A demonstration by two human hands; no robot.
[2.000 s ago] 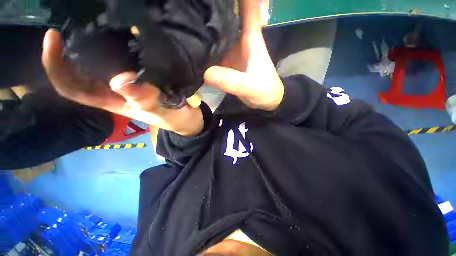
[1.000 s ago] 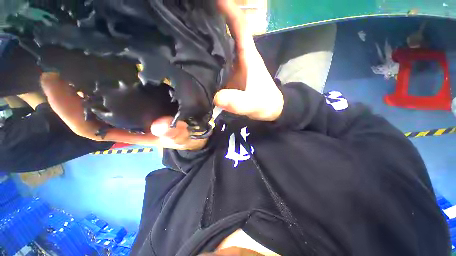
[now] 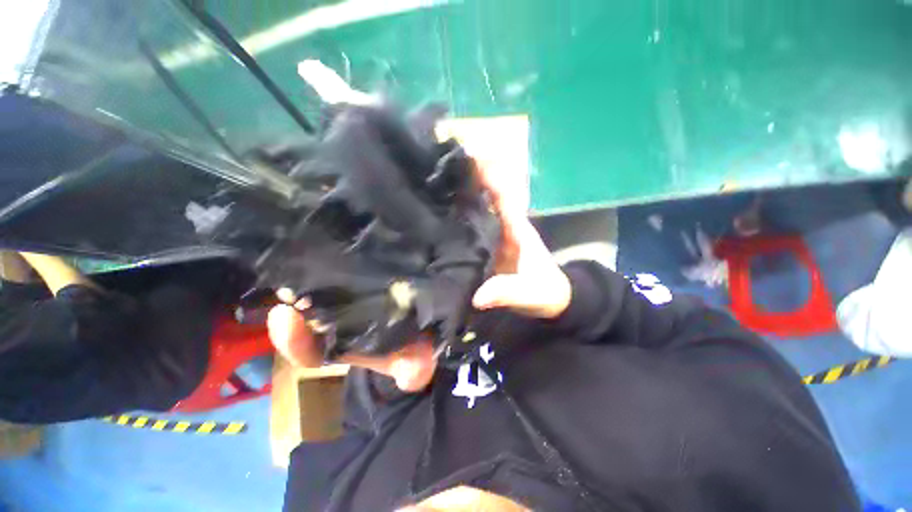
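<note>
A large black sculpted part (image 3: pixel 385 235) with jagged, wavy points is held up in front of my chest, below the green bench's near edge and partly covering it. Small pale bits show on its lower side. My left hand (image 3: pixel 293 338) grips it from below left; its palm is mostly hidden behind the part. My right hand (image 3: pixel 530 275) holds its right side, thumb toward me and fingers partly hidden. The part's outline is blurred, and I cannot tell whether it is one piece or several.
A tan cardboard sheet (image 3: pixel 505 150) lies on the green bench (image 3: pixel 680 110) behind the part. A dark glass-sided panel (image 3: pixel 110 170) is at left. An open carton (image 3: pixel 310 405) is below. Red stools (image 3: pixel 775 285) stand on the blue floor. People's arms show at both sides.
The view has shifted, showing more bench, the cardboard sheet and the carton. The black part now appears lower in view and turned, with a different side showing. Both hands still hold it.
</note>
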